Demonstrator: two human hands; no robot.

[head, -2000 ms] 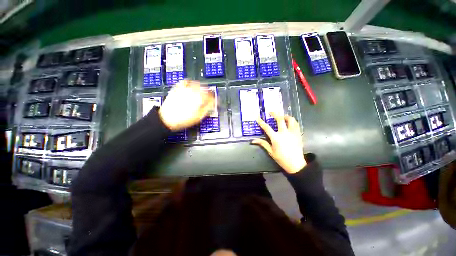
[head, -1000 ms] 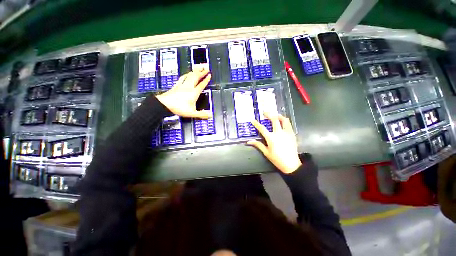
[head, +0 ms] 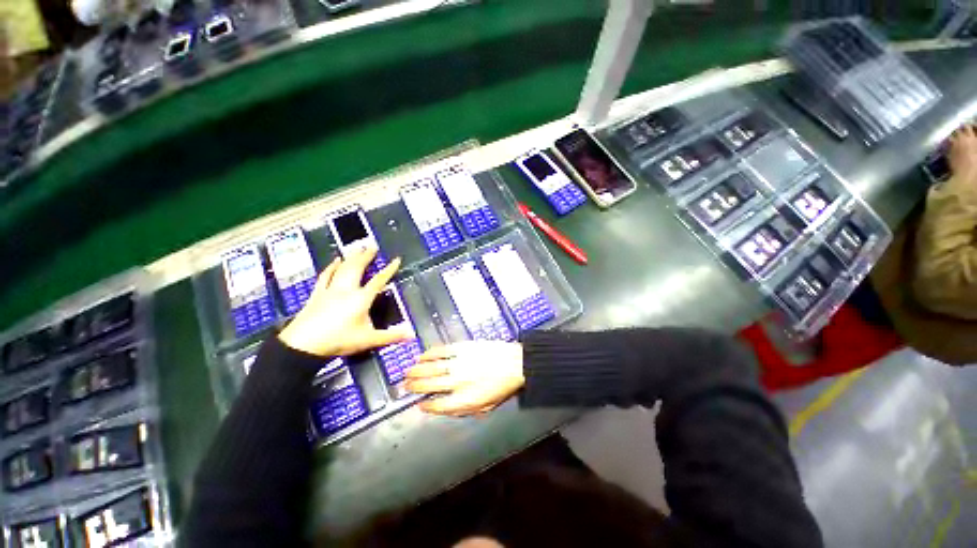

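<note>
The clear plastic tray (head: 573, 298) holds several blue keypad phones in two rows. My left hand (head: 341, 308) lies over the middle of the tray, fingers apart, with fingertips at the dark-screened upper middle phone (head: 350, 229) and thumb at the lower middle phone (head: 399, 362). My right hand (head: 466, 378) has its fingertips at the keys of that lower phone, whose screen is dark. The upper right phones (head: 431, 216) and lower right phones (head: 477, 303) show white screens. My left hand and sleeve partly hide the lower left phones.
A single keypad phone (head: 551, 182), a smartphone (head: 595, 167) and a red pen (head: 554, 233) lie right of the tray. Side trays of dark phones lie left (head: 156, 471) and right (head: 702, 238). Stacked trays (head: 862, 80) and a person's sleeve (head: 951, 241) are far right.
The view has turned and tilted. My right hand has moved left from the lower right phones to the lower middle phone. My left hand stays around the middle phones.
</note>
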